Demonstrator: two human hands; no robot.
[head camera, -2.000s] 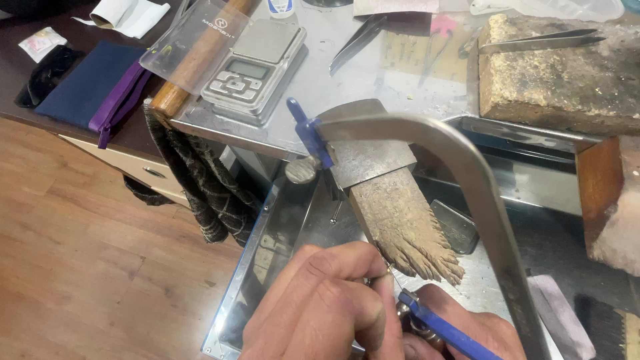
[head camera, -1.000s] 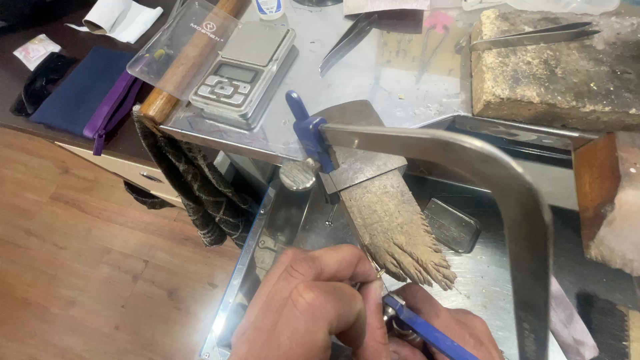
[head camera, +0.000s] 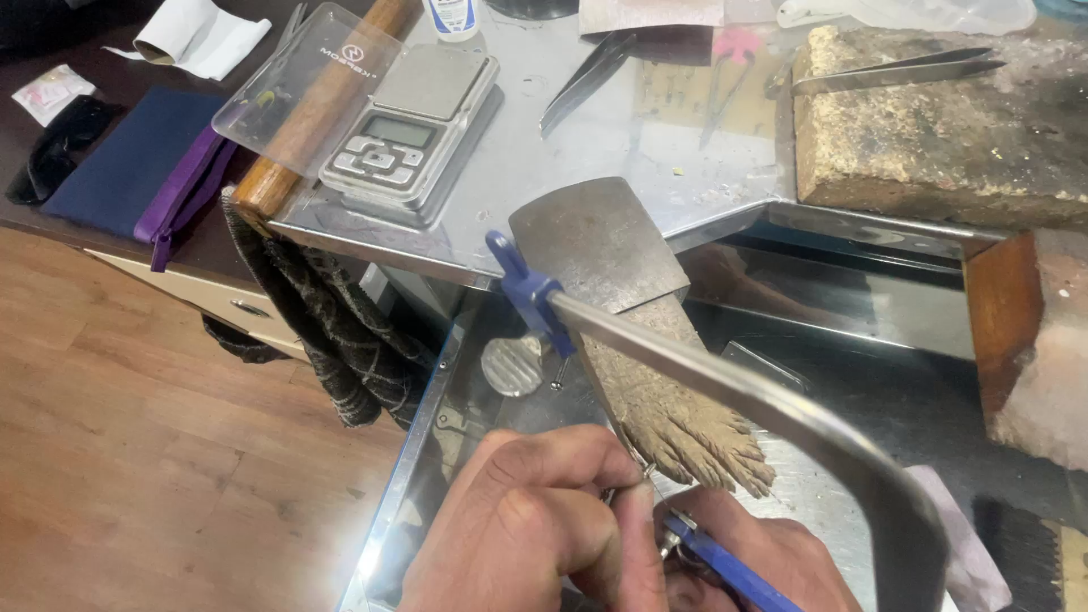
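My left hand (head camera: 544, 518) pinches a small metal piece (head camera: 648, 470) between thumb and forefinger, at the frayed end of a wooden bench pin (head camera: 680, 391). A steel plate (head camera: 599, 242) caps the pin's other end. To the right, my right hand (head camera: 765, 544) is closed around the handle end of a jeweler's saw frame (head camera: 731, 565), most of the handle being hidden. The saw's steel bow (head camera: 765, 399) arches over the pin, with its blue far clamp (head camera: 531, 293) beside the plate. A thin blade shows faintly near my left fingertips.
A pocket scale (head camera: 408, 136) and tweezers (head camera: 586, 85) lie on the metal bench top. At right is a scorched block (head camera: 926, 127) with another pair of tweezers (head camera: 901, 72) on it. Below the pin sits a metal tray (head camera: 408, 484); a brush (head camera: 1020, 544) lies at lower right. A dark cloth (head camera: 331, 340) hangs at left.
The saw frame has shifted relative to the bench pin, its blue far clamp now further down along the plate's left side. Both hands remain close together at the pin's frayed end.
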